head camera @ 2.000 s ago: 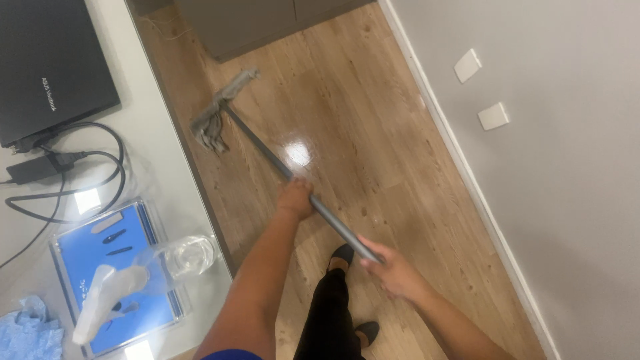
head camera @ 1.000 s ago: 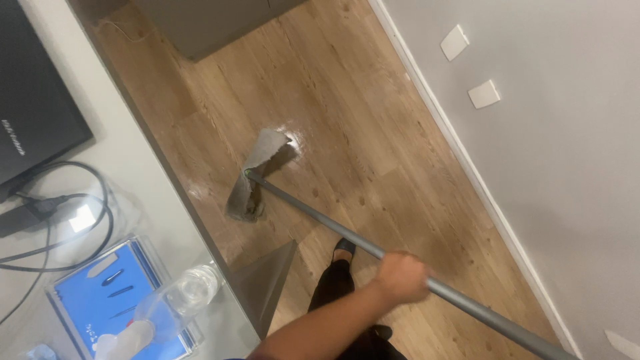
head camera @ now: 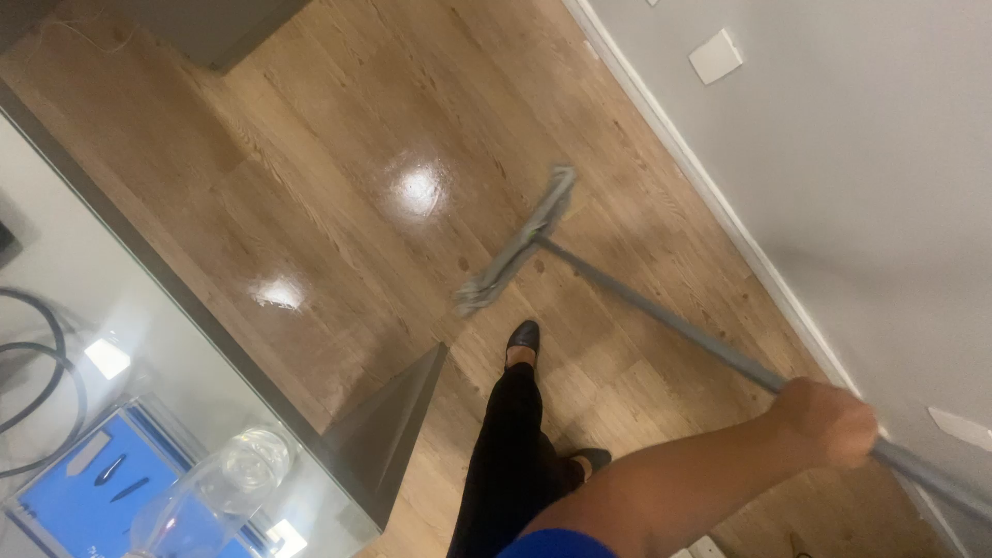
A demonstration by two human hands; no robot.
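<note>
My left hand (head camera: pixel 825 422) grips the grey handle of a flat mop (head camera: pixel 659 310) near the right side, its arm in a blue sleeve reaching up from the bottom edge. The handle slants up and left to the mop head (head camera: pixel 513 246), whose grey cloth lies on the wood-look floor just above my forward shoe. Beyond my left hand the handle runs out of the right edge. My right hand is out of view.
A glass-topped desk (head camera: pixel 186 325) at left bears a clear spray bottle (head camera: pixel 256 461), a blue box (head camera: pixel 85 496) and a black cable (head camera: pixel 58 333). A grey panel (head camera: pixel 387 434) stands under its corner. A white baseboard (head camera: pixel 721 209) edges the wall at right; a cabinet (head camera: pixel 225 31) stands at upper left.
The mop head has moved across the floor toward the wall side. My left hand has moved right with the handle. My right hand, on the handle two seconds ago, has left the view.
</note>
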